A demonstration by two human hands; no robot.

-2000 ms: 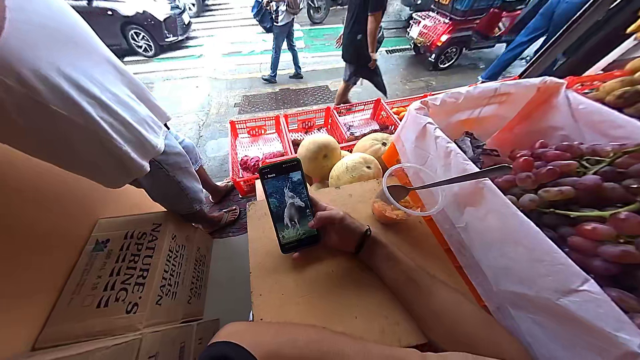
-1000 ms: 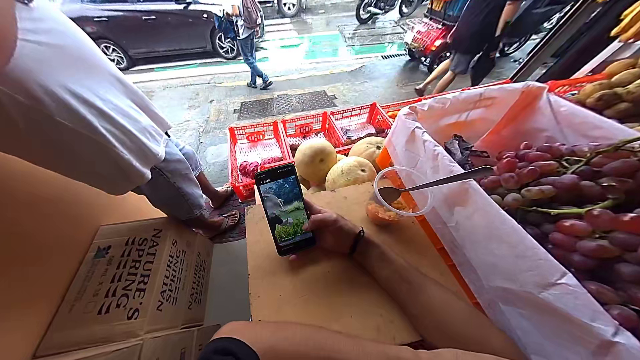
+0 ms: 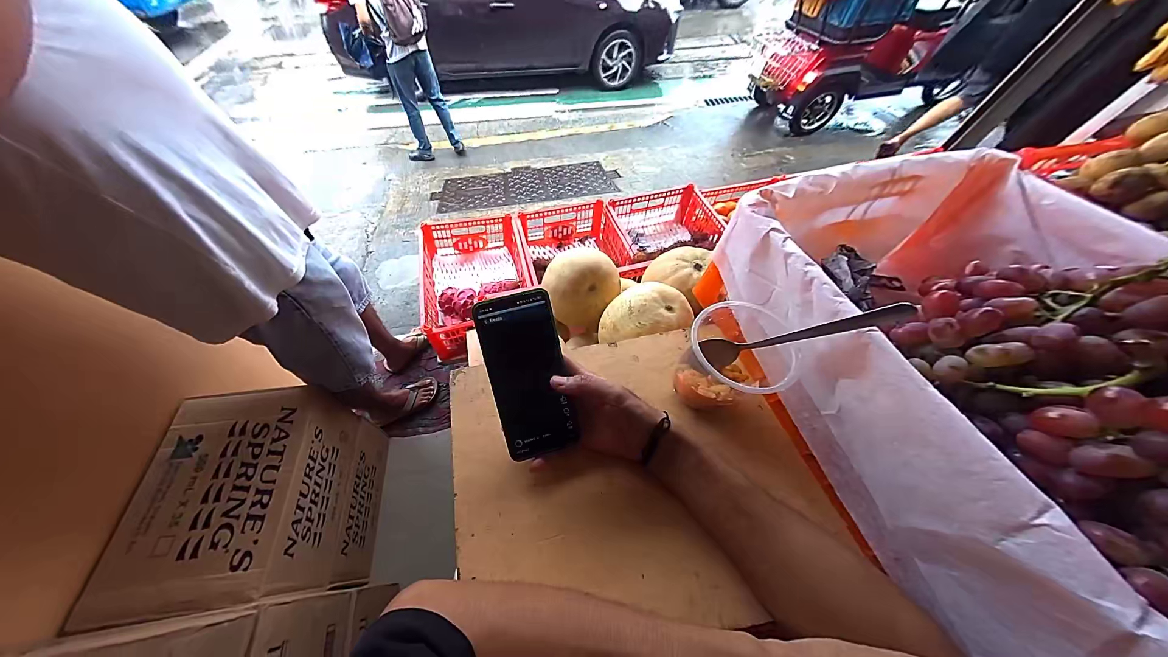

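Note:
A black smartphone [image 3: 525, 374] stands tilted upright in my right hand [image 3: 607, 415], the thumb along its right edge and a dark band on the wrist. Its screen is mostly black. Below the phone is a tan board [image 3: 584, 538]. To the right of that hand, a clear plastic cup [image 3: 712, 388] holds orange pieces, with a metal spoon [image 3: 821, 330] resting across its rim. Bare skin and a black sleeve or cuff [image 3: 411, 634] show at the bottom edge; my left hand is out of view.
Pale melons [image 3: 581, 287] and red plastic crates [image 3: 470, 228] lie beyond the board. At right, a paper-lined crate [image 3: 922, 438] holds grapes [image 3: 1068, 420]. Cardboard boxes [image 3: 219, 502] and a person in a white shirt [image 3: 155, 192] are at left. A red three-wheeler [image 3: 839, 64] is in the street.
The phone's screen has gone from a bright picture to nearly black. Beyond the crates, a walker in dark clothes has moved to the right. My right hand keeps hold of the phone.

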